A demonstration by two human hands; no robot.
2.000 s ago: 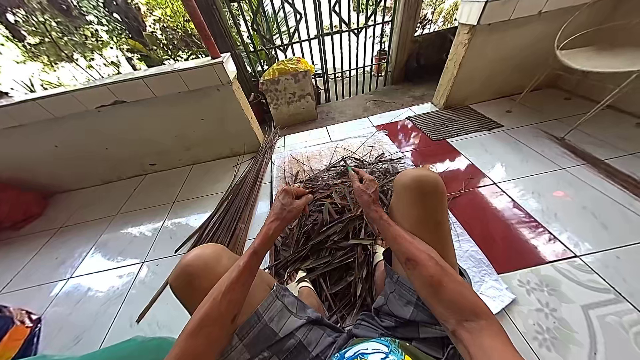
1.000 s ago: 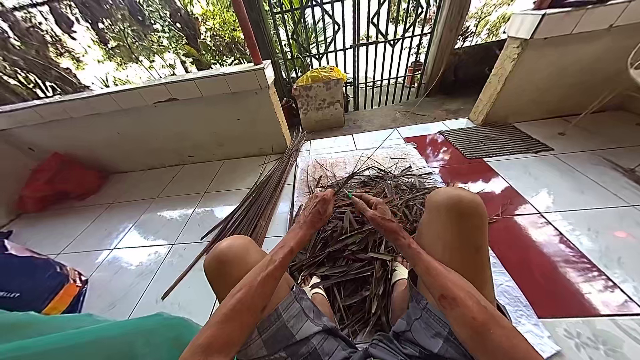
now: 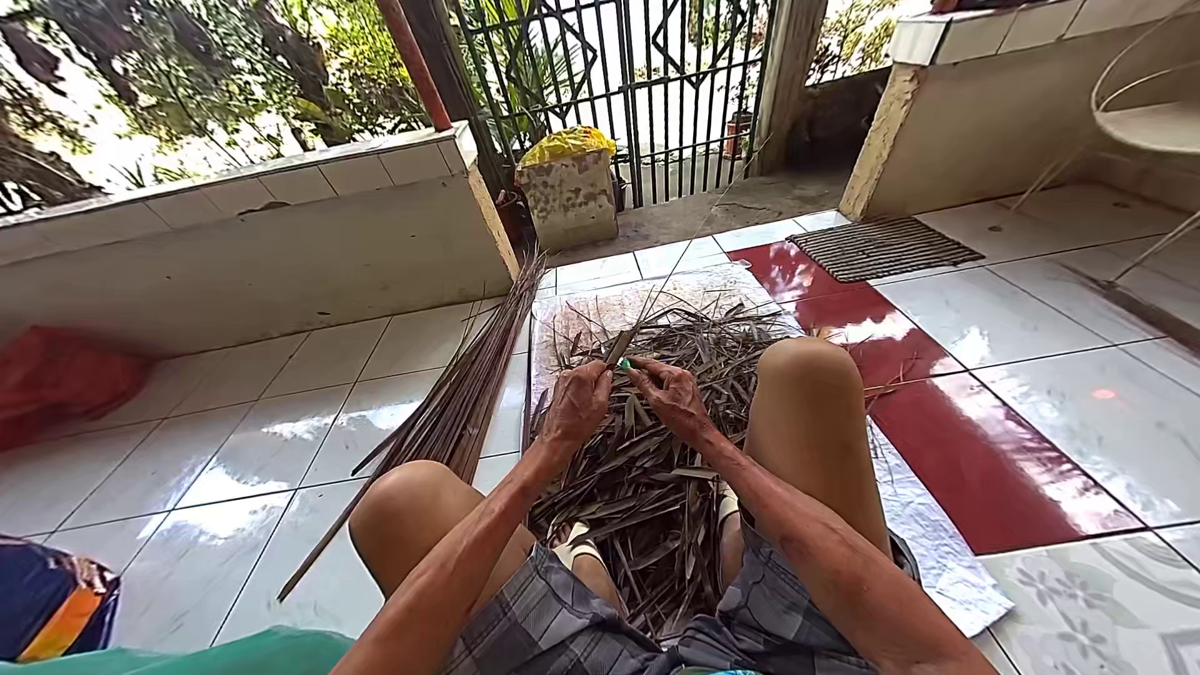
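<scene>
My left hand (image 3: 577, 401) is closed on the lower end of a dry palm leaflet (image 3: 618, 347), whose thin rib runs up and to the right toward the gate. Close beside it, my right hand (image 3: 669, 394) pinches a small green object (image 3: 626, 364) against the leaflet; whether it has a blade cannot be seen. Beneath both hands a heap of brown dry leaf strips (image 3: 656, 506) spreads between my feet over a whitish sheet (image 3: 937, 534). A bundle of long thin leaf ribs (image 3: 459, 403) lies to the left of the heap.
A black metal gate (image 3: 647, 94) stands ahead, with a concrete block (image 3: 569, 202) under yellow plastic near it. Low walls (image 3: 281, 253) flank the tiled floor. A grated mat (image 3: 884, 248) lies at the right, a red bag (image 3: 66, 380) at the left, a dark blue bag (image 3: 37, 595) lower left.
My hands were apart over the heap two seconds ago and are now close together. A long rib now stretches up from them toward the gate.
</scene>
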